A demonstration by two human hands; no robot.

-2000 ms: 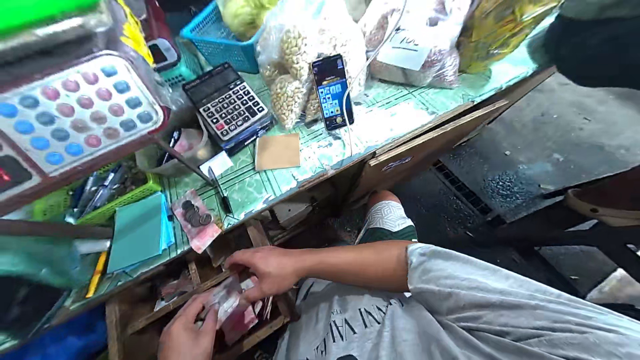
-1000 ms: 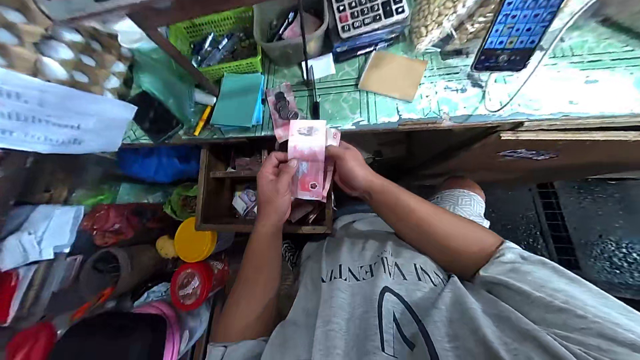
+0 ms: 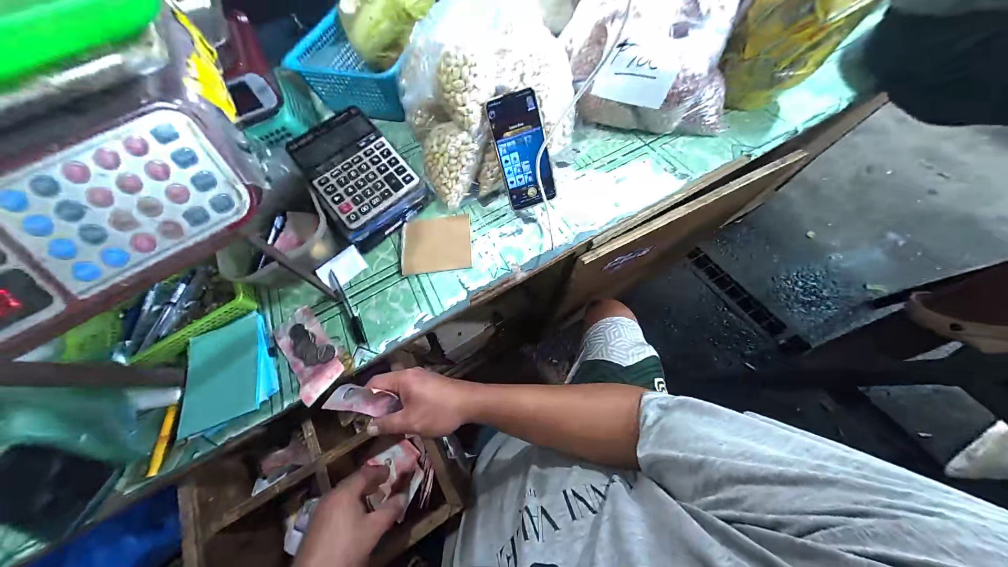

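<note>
My right hand (image 3: 421, 403) grips a pinkish banknote (image 3: 362, 400) between thumb and fingers, at the counter's front edge above the drawer. Lower and to the left, my left hand (image 3: 350, 512) holds several red-pink banknotes (image 3: 394, 465) over the compartments of the open wooden drawer (image 3: 315, 453). Another pinkish banknote (image 3: 315, 382) lies on the green counter with dark coins (image 3: 311, 346) on top, just beyond my right hand. More crumpled notes lie in the drawer, partly hidden by my left hand.
On the counter are a calculator (image 3: 362, 173), a phone (image 3: 521, 150) with a white cable, a brown card (image 3: 437, 245), a pen (image 3: 348, 307) and teal paper (image 3: 220, 378). Bags of nuts (image 3: 457, 94) stand behind. A keypad device (image 3: 126, 189) overhangs the left.
My hands were together on folded banknotes one second ago; now they are apart, each holding notes. The view has swung strongly.
</note>
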